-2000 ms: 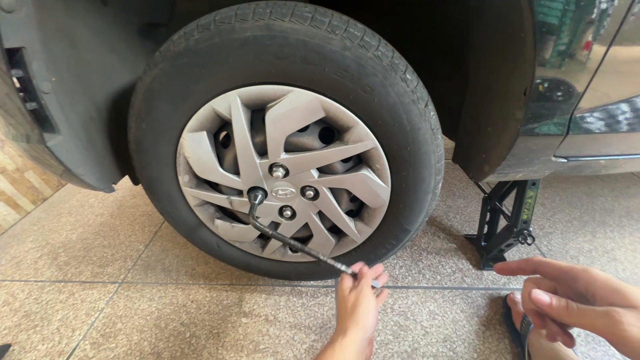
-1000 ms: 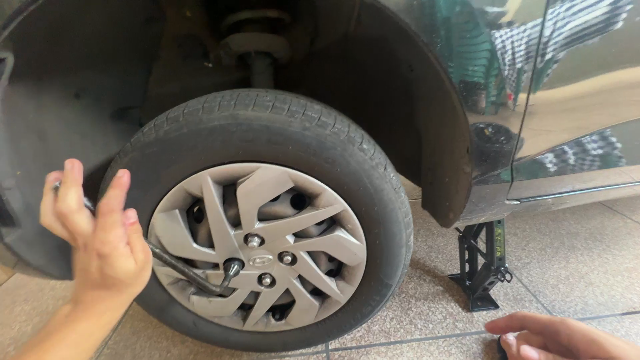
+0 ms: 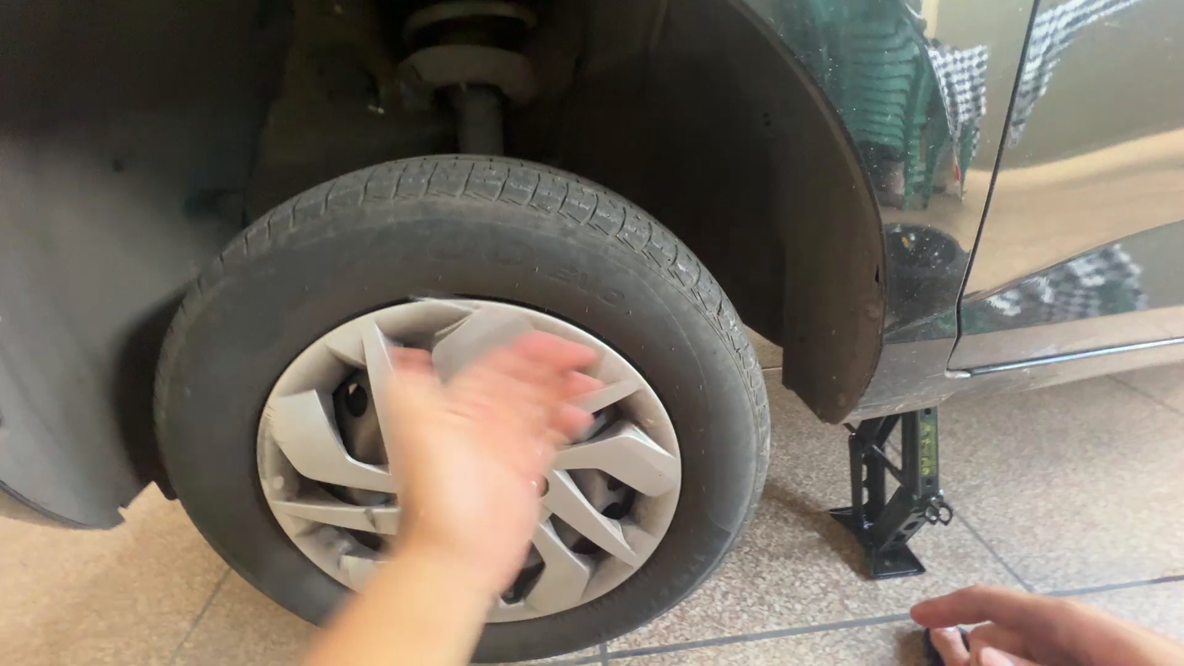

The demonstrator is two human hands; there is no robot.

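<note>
A black tyre (image 3: 444,240) on a car wheel with a silver multi-spoke wheel cover (image 3: 615,453) fills the middle of the head view. My left hand (image 3: 486,435), blurred, is in front of the cover's centre, its fingers spread and no object visible in them. It hides the hub and most of the wheel nuts. The wrench is not visible. At the lower right edge my right hand (image 3: 1045,629) is partly cut off, index finger stretched out, with nothing seen in it. A black scissor jack (image 3: 893,490) stands under the car's sill, behind the wheel.
The dark fender liner (image 3: 832,277) curves around the tyre, with a suspension strut (image 3: 479,111) above it. A glossy dark car door (image 3: 1082,213) reaches over the jack at the right. Speckled floor tiles (image 3: 740,592) lie below.
My left hand has moved from the wheel's left side to its centre. The wrench it held earlier against a wheel nut is out of sight. The view has come closer to the wheel.
</note>
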